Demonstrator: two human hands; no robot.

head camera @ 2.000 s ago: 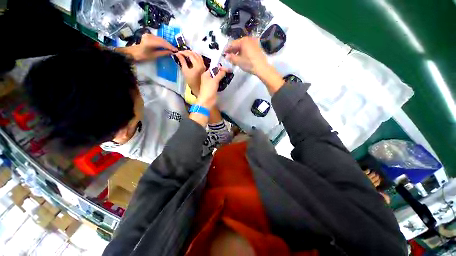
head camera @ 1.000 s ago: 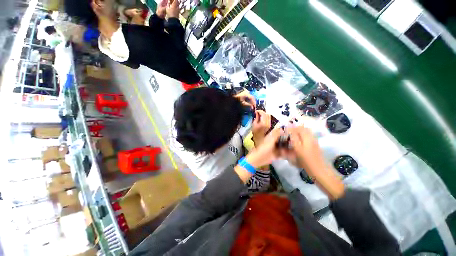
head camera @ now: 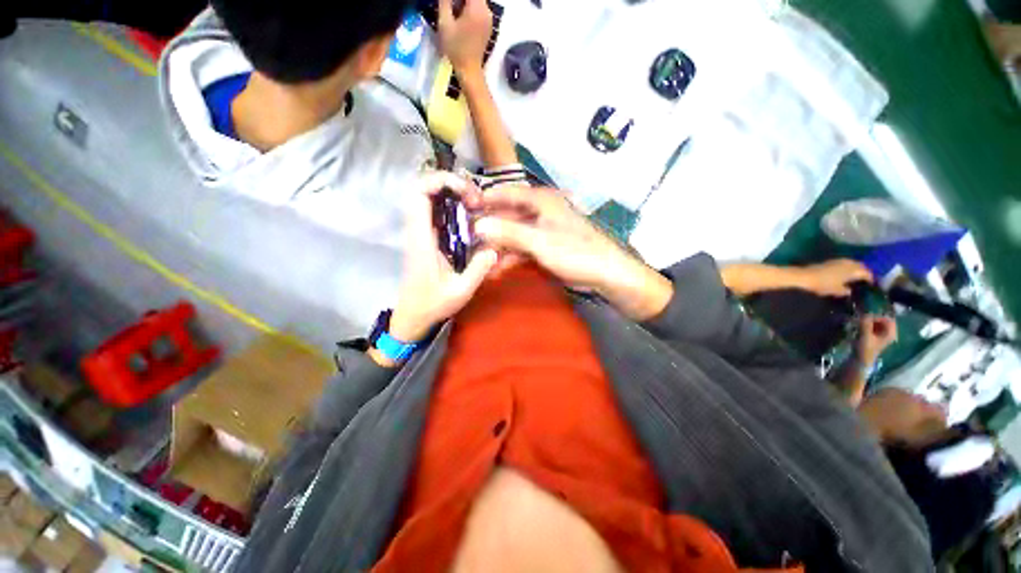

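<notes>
A small black device housing [head camera: 453, 229] with a pale part on its right side is held in front of my chest, turned nearly edge-on. My left hand [head camera: 431, 274], with a blue band at the wrist, grips it from the left with fingers above and thumb below. My right hand [head camera: 549, 237] touches its right side with the fingertips. The fingers hide much of the housing, so its inside cannot be made out.
Three black housings [head camera: 672, 73] lie apart on the white sheet [head camera: 739, 146] over the bench. A seated person [head camera: 302, 146] works close on my left. Another person's arms [head camera: 801, 278] show at right. A red stool [head camera: 149, 353] and open carton [head camera: 241, 409] stand in the aisle.
My hands have come back from over the bench to my chest with the small black item between them. The view has shifted, showing more of the aisle floor beside the seated person and another person at right.
</notes>
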